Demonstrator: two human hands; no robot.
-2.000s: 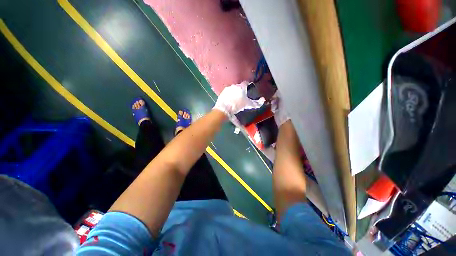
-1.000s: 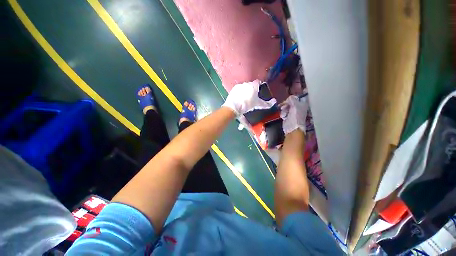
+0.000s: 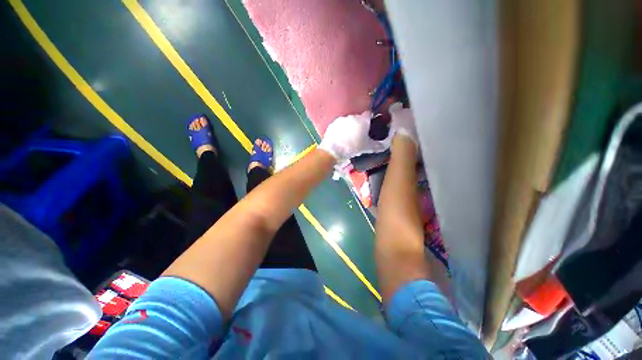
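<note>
My left hand (image 3: pixel 348 138), in a thin white glove, is shut on a dark flat unit (image 3: pixel 379 127) at the edge of the pink shelf mat (image 3: pixel 324 56). My right hand (image 3: pixel 403 121), also in a white glove, is at the far side of the same unit, by the blue cables; its fingertips are partly hidden, and I cannot tell if it grips. Just below my hands, another dark unit (image 3: pixel 375 184) lies with a red-orange holder (image 3: pixel 360 184), partly covered by my right forearm.
Blue cables (image 3: pixel 386 88) lie on the mat. A long grey-white panel (image 3: pixel 454 140) runs along the right. Packed red units (image 3: pixel 116 301) are at lower left, near a blue stool (image 3: pixel 67 190) and a person's grey sleeve (image 3: pixel 35 288). Yellow lines cross the green floor.
My right hand has moved up and away from beside the lower unit to the far side of the unit at my left hand. My left hand has stayed nearly in place.
</note>
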